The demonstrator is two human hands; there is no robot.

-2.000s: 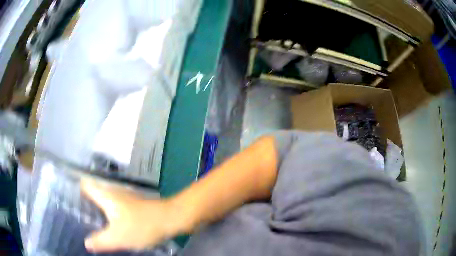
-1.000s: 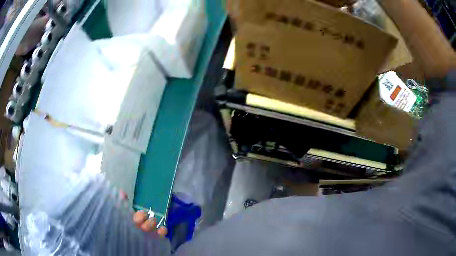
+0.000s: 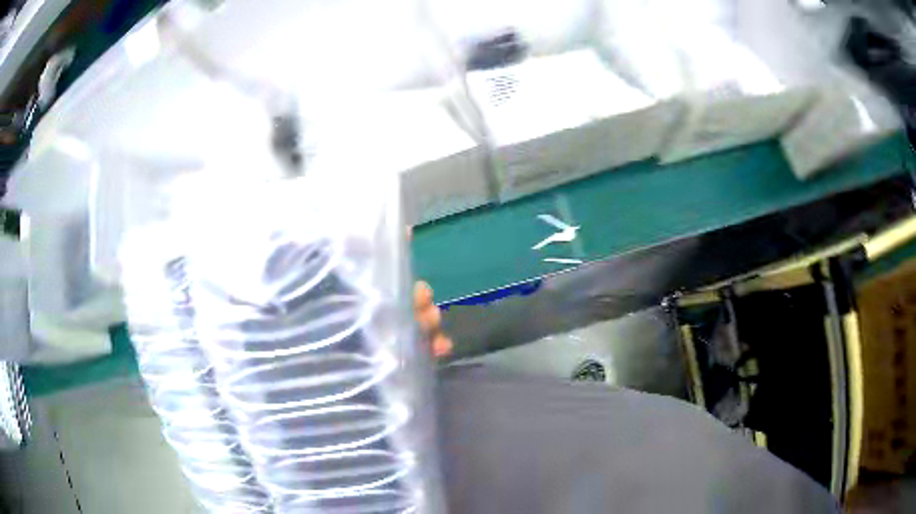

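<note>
A stack of ribbed clear-and-dark air column cushions (image 3: pixel 311 402) fills the lower left, close to the camera, with bright glare on its top end. Only a few fingertips of my left hand (image 3: pixel 430 321) show, curled around the cushions' right edge; its palm is hidden behind them. My right hand is not in view. Beyond the cushions, white boxes (image 3: pixel 583 146) stand in a row with raised flaps, blurred and overexposed. A dark object (image 3: pixel 496 48) shows among the flaps.
The green bench edge (image 3: pixel 653 211) runs across the middle, with white marks on it. A cream-tubed rack (image 3: pixel 849 371) and a brown carton (image 3: pixel 889 371) stand at the right. Grey cloth of my clothing covers the bottom centre. Grey floor (image 3: pixel 100 452) shows lower left.
The view has swung, so the box row now runs across the picture. The cushions have come up larger and nearer. My right arm and the printed brown carton by it have left the view.
</note>
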